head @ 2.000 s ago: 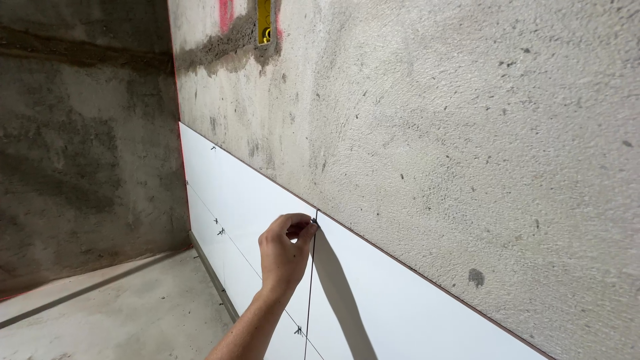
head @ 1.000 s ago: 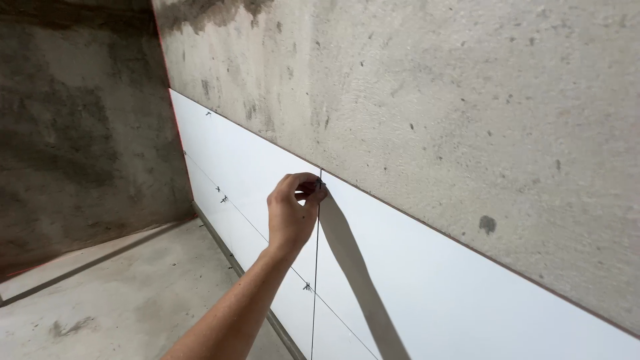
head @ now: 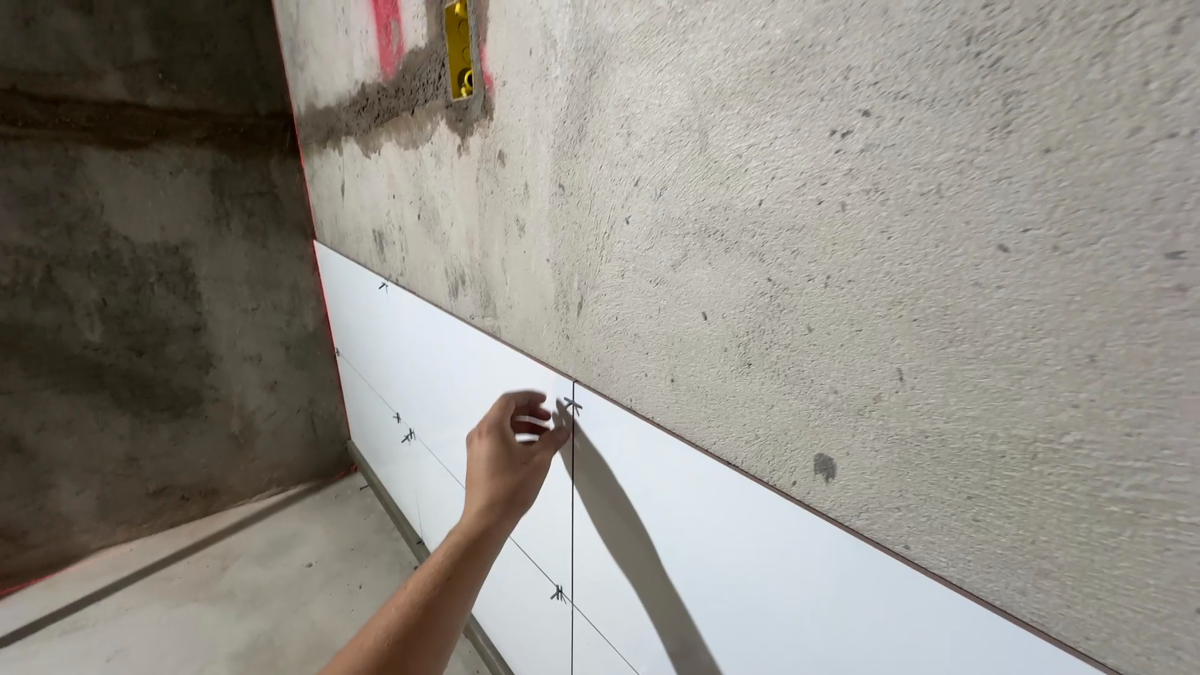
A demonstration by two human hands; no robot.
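Note:
My left hand is raised beside the vertical joint between two white wall tiles, its fingers curled with a gap to the thumb and nothing seen between them. Just right of the fingertips, a dark cross-shaped tile spacer sits in that joint near the tiles' top edge. Another spacer is at the joint crossing below. The left tile and the right tile stand against the wall. My right hand is out of view.
Bare cement wall rises above the tiles, with a yellow electrical box recessed in it. More spacers dot the joints at left. A dark side wall meets the concrete floor. Red lines run along the corner.
My left hand has let go of the dark spacer and drawn slightly left of the joint; the spacer shows uncovered. The view has shifted, bringing the yellow box back in.

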